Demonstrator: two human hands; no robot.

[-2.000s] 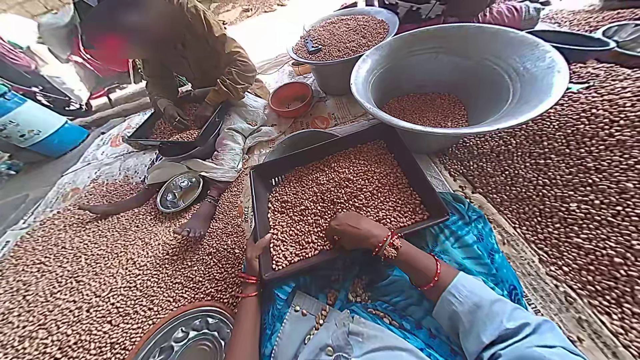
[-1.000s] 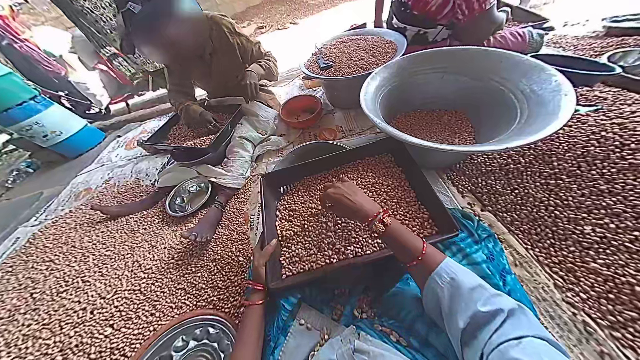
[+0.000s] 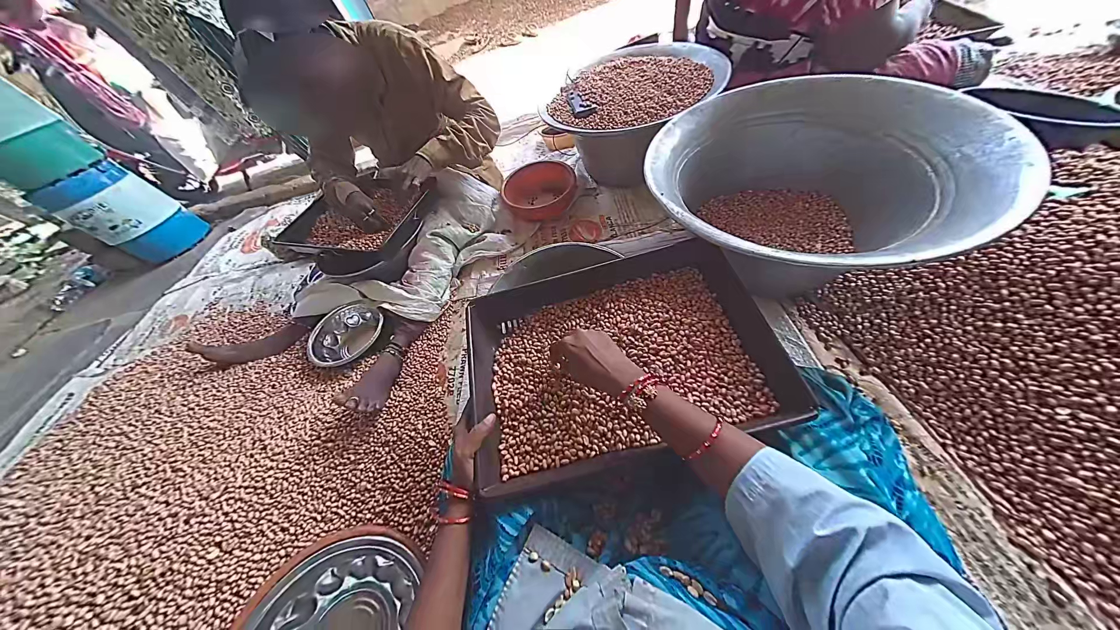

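A dark rectangular tray [image 3: 792, 385] full of light-brown nuts or beans [image 3: 630, 359] rests over my lap, on blue patterned cloth [image 3: 853, 446]. My left hand [image 3: 472, 446] grips the tray's left wall near its lower corner. Over the tray, my right hand [image 3: 595, 360] is at the surface of the nuts, its fingers drawn together and pointing left; whether it pinches a nut is hidden. A few loose nuts or shells [image 3: 569, 586] lie on the cloth of my lap. A round metal plate [image 3: 341, 595] sits at the lower left.
A wide metal basin [image 3: 927, 175] partly filled with nuts stands beyond the tray, beside a fuller basin [image 3: 612, 140] and a reddish bowl [image 3: 538, 197]. Nuts cover the ground left and right. Facing me, a person [image 3: 420, 96] works over another tray [image 3: 297, 232]; another person [image 3: 805, 44] sits behind the basins.
My right hand has moved from the near part of the tray to farther up and left over the nuts. My left hand stays on the tray's left wall.
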